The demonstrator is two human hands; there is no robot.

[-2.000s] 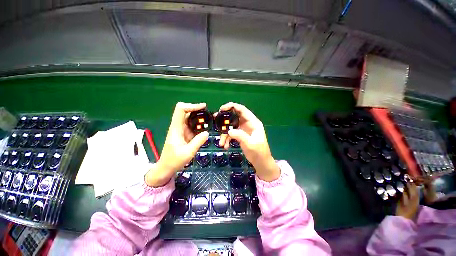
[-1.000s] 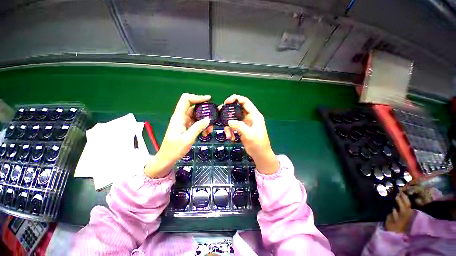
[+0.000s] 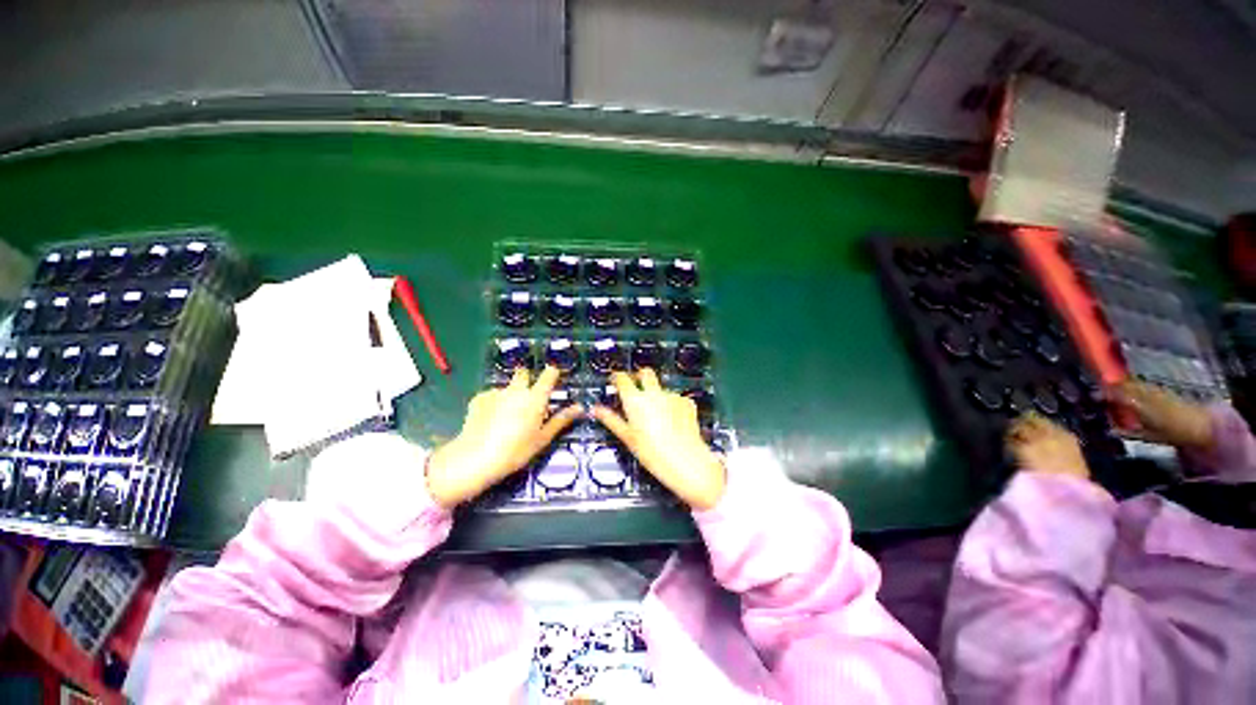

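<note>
A clear compartment tray [image 3: 503,503] lies in front of me, with rows of round black glossy units [image 3: 603,270] in its pockets. Many have a small white mark at the upper edge. Two in the front row look pale. My left hand [image 3: 499,427] and my right hand [image 3: 661,430] are low over the tray, side by side. Their fingertips reach the fourth row, at its middle pockets. Dark units show partly between the fingers. The hands hide part of that row, and I cannot tell whether the fingers grip the units.
Left are paper sheets [image 3: 310,351], a red pen [image 3: 422,325], stacked filled trays [image 3: 172,400] and a calculator [image 3: 90,599]. Right are a black tray [image 3: 937,393] of units, a red-orange piece [image 3: 1074,310], a beige board [image 3: 1054,159], and another worker's hands [image 3: 1047,448] and pink sleeves.
Both hands have come down from above the tray, where each held a unit up, to its middle pockets, seen empty before. The view has shifted, and the neighbour's hands have moved.
</note>
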